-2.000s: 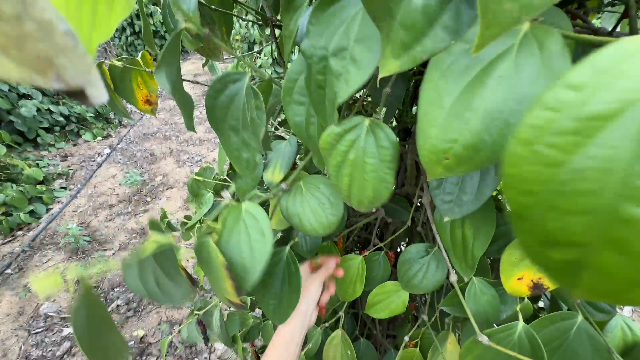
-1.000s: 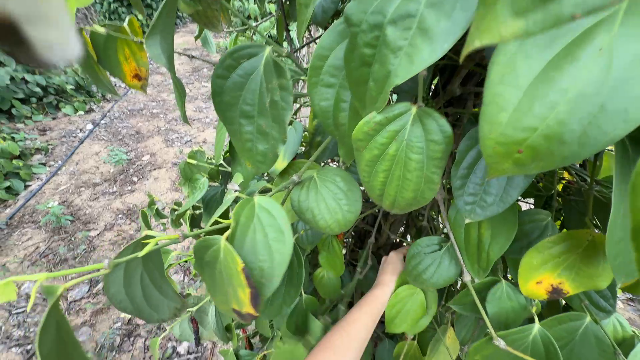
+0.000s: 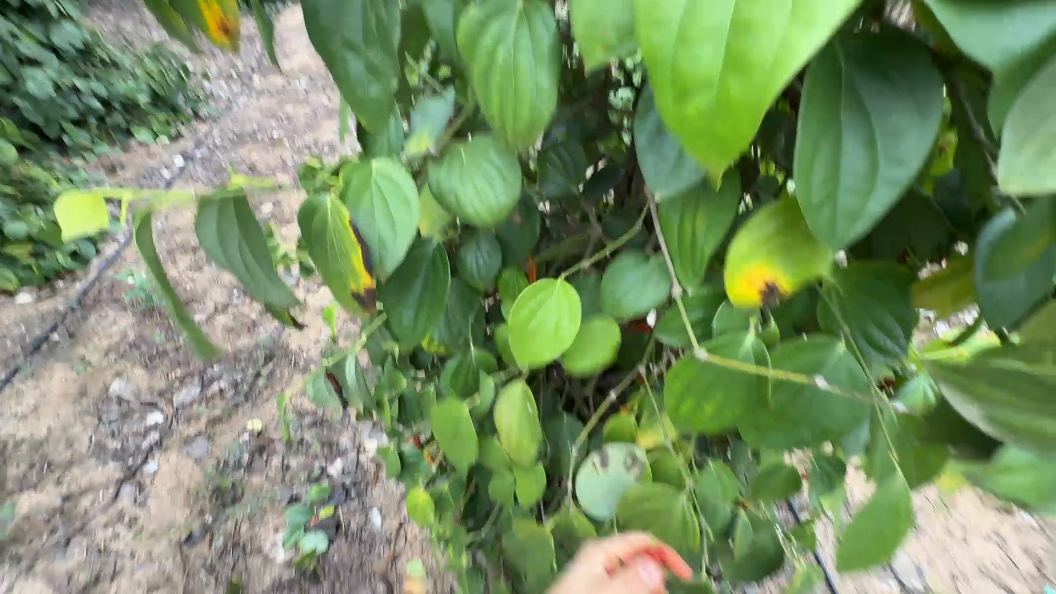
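A leafy climbing vine with heart-shaped green leaves fills the middle and right. At the bottom edge, my left hand (image 3: 623, 568) is partly in frame, fingers bent and thumb near the index finger, low among the leaves. Red shows along a finger; whether that is a berry or colour on the skin cannot be told. A pale spotted leaf (image 3: 611, 480) hangs just above the hand. Farther up are a bright green round leaf (image 3: 544, 322) and a yellowing leaf with a dark spot (image 3: 775, 256). Small red bits show deep in the foliage. My right hand is out of view.
A thin woody stem (image 3: 675, 285) runs down through the foliage, with a side branch stretching right. At left lies dry, stony soil (image 3: 190, 412) crossed by a dark hose (image 3: 70, 318). More leafy plants (image 3: 91, 82) stand at the upper left.
My left hand was reaching in among the leaves beside the stem; now it is lower in the view, at the bottom edge. The view has shifted over the vine.
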